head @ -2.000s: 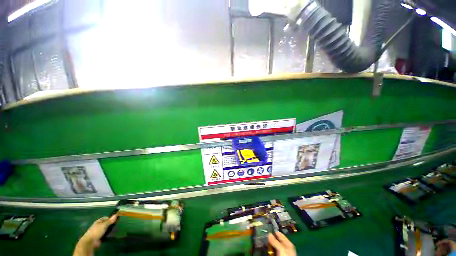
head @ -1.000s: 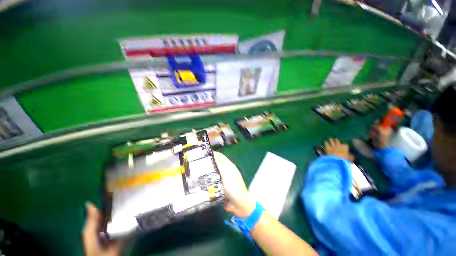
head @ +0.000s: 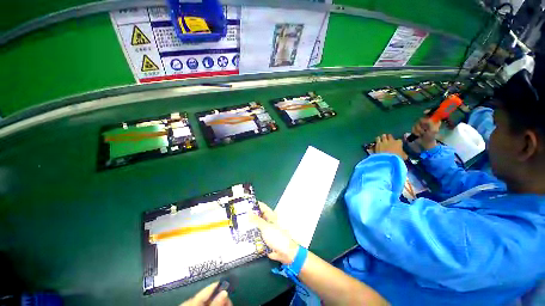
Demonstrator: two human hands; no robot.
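Observation:
An opened tablet assembly (head: 203,239) lies on the green bench in front of me, its insides facing up. An orange flat cable (head: 190,230) crosses its silver-white battery (head: 179,254). My right hand (head: 276,236), with a blue wrist strap (head: 297,262), rests on the tablet's right end, over the board area, and holds that edge. My left hand (head: 209,295) is at the bottom edge of the picture, partly cut off, below the tablet's near edge. A small dark piece (head: 223,286) is between its fingertips; what it is cannot be told.
Three tablets (head: 236,123) lie in a row behind. A long white paper strip (head: 309,194) lies right of my tablet. A coworker in a blue smock (head: 418,221) sits close at right, holding an orange tool (head: 446,108) near a white cylinder (head: 463,142). A dark blue object (head: 42,299) is at lower left.
The tablet, held up and tilted a second ago, now lies on the bench. My left hand has left its left edge and moved right to the near edge. The view has turned down.

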